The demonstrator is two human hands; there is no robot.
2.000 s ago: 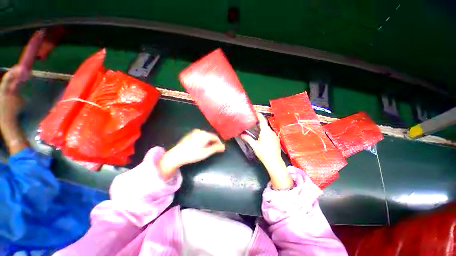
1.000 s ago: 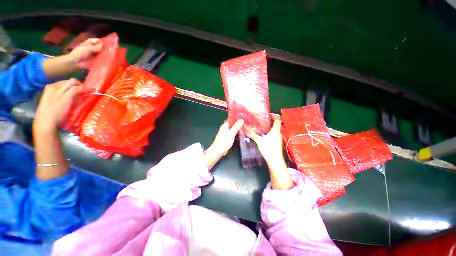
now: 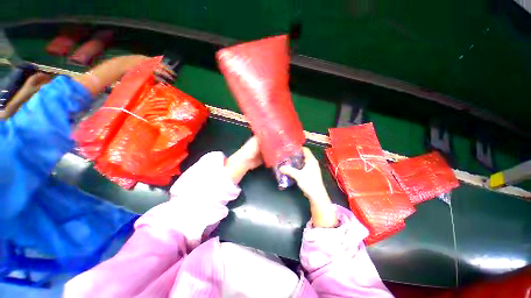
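Note:
A red bubble bag is held up over the ledge in the middle, its far end wide and raised. A bagged item in shiny clear plastic shows at its near end, partly inside the bag. My right hand grips the bagged item at the bag's near end. My left hand is at the bag's left side near that end, its fingers partly hidden by the bag. The tied bundle of bubble bags lies to the right, with a short packed bubble bag beside it.
A larger tied red bundle lies at left, where a neighbouring worker in blue reaches over it. Beyond the pale strip, the green belt carries red bags and flat items. A yellow-ended bar slants in at right.
The bag has tilted left and opened wider at its far end. The bagged item, below the bag before, now sits partly inside it. The neighbour's arm has moved across the left bundle.

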